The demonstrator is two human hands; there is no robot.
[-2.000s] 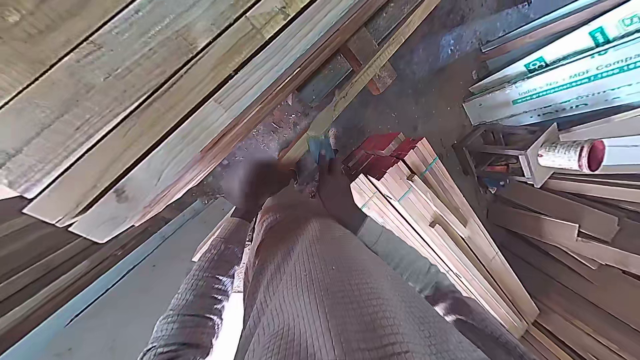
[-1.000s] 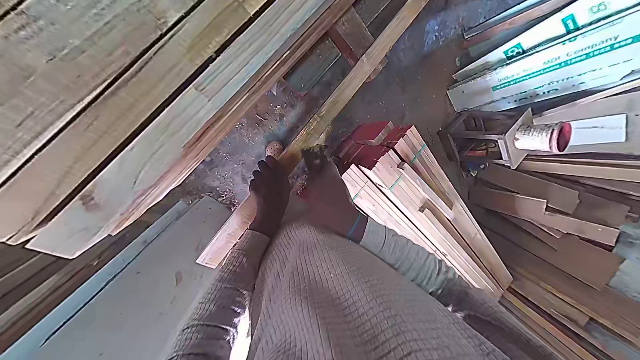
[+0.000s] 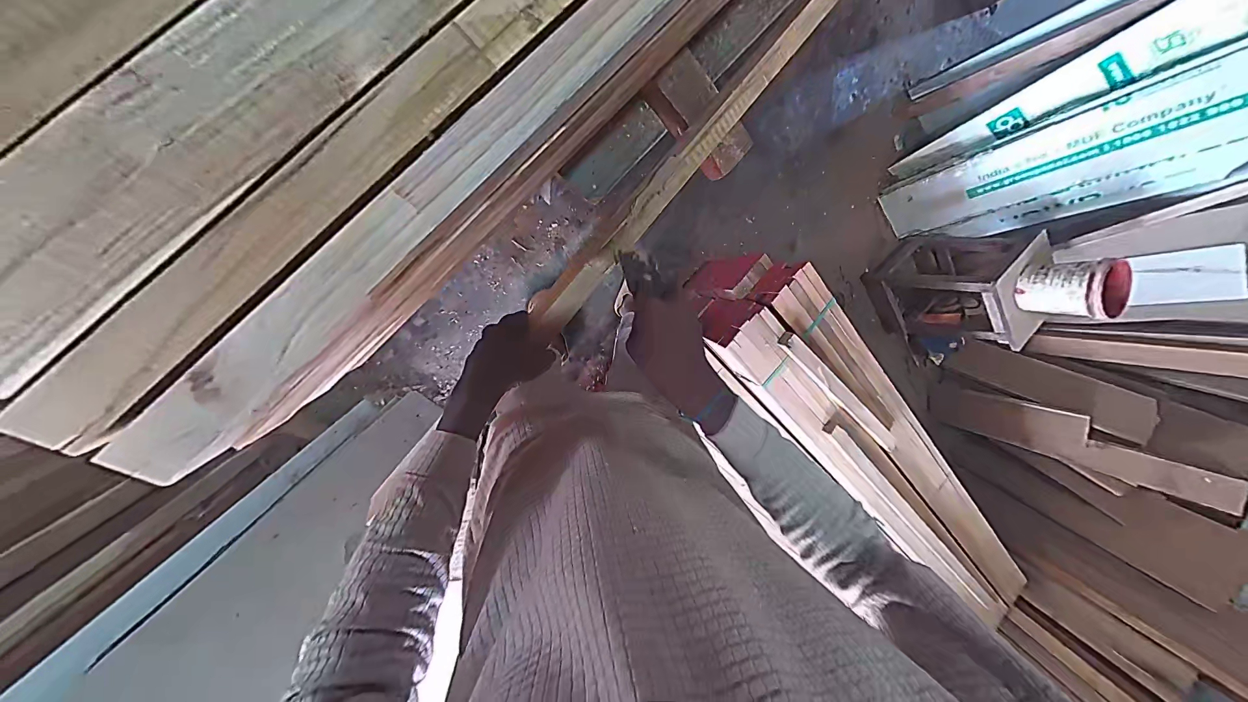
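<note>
A long, narrow wooden board (image 3: 673, 180) runs diagonally from the top right down to my hands. My left hand (image 3: 502, 366) is closed round its near end. Against the board's right side is my right hand (image 3: 663, 302), dark and partly blurred; its fingertips sit at the board's edge, and its grip is not clear. Just to the right of that hand lies a bundle of light wooden battens (image 3: 838, 409) with red-painted ends and green straps.
Large stacked planks (image 3: 322, 224) fill the upper left. At right, a wooden stool (image 3: 1004, 292) bears a cylindrical container (image 3: 1072, 288), near printed white boards (image 3: 1072, 146) and brown offcuts (image 3: 1102, 429). A pale panel (image 3: 253, 546) lies lower left.
Two seconds ago my left hand was blurred near the board; one second ago it lay on the board, whose end stuck out beyond it. Now my hand is at the near end.
</note>
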